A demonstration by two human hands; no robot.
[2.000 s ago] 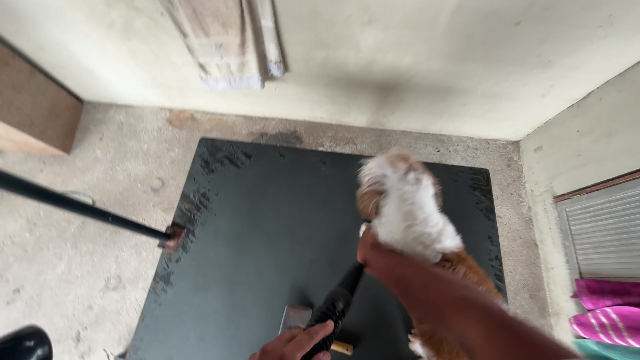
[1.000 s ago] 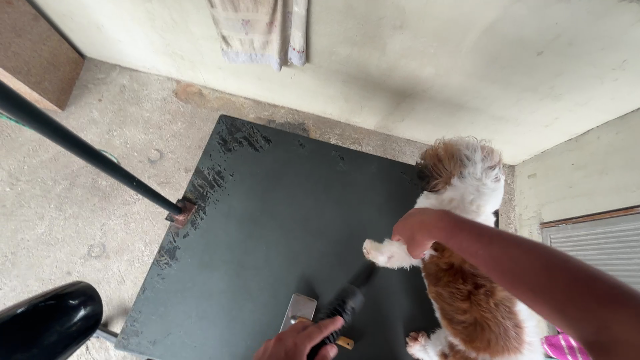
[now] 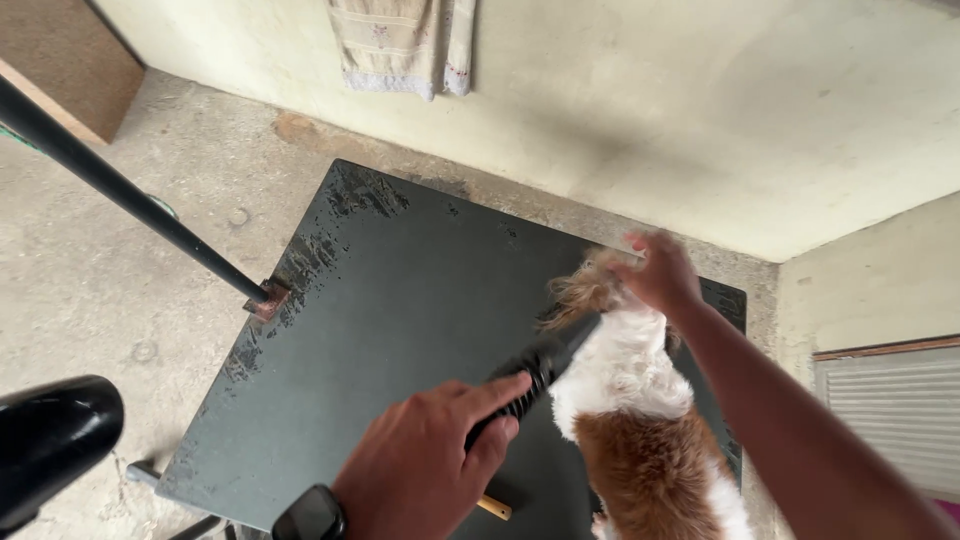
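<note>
A brown and white long-haired dog (image 3: 637,450) is on the right part of a dark grooming table (image 3: 420,285), its head toward the far edge. My left hand (image 3: 442,442) grips a black ribbed hose with a nozzle (image 3: 540,360), whose tip points at the dog's neck. My right hand (image 3: 660,274) is at the dog's head, blurred, with fingers spread; whether it holds any fur cannot be told. A wooden handle (image 3: 495,507) lies on the table below my left hand.
A black metal post (image 3: 150,210) is fixed at the table's left edge. A glossy black object (image 3: 56,442) stands at the lower left. A towel (image 3: 390,45) hangs on the wall behind. A wooden board or cabinet (image 3: 67,67) is at the upper left, a louvred panel (image 3: 892,405) at the right.
My right hand has moved from the dog's front leg to its head. The nozzle, held lower before, now points at the dog's neck. The dog's head has turned away.
</note>
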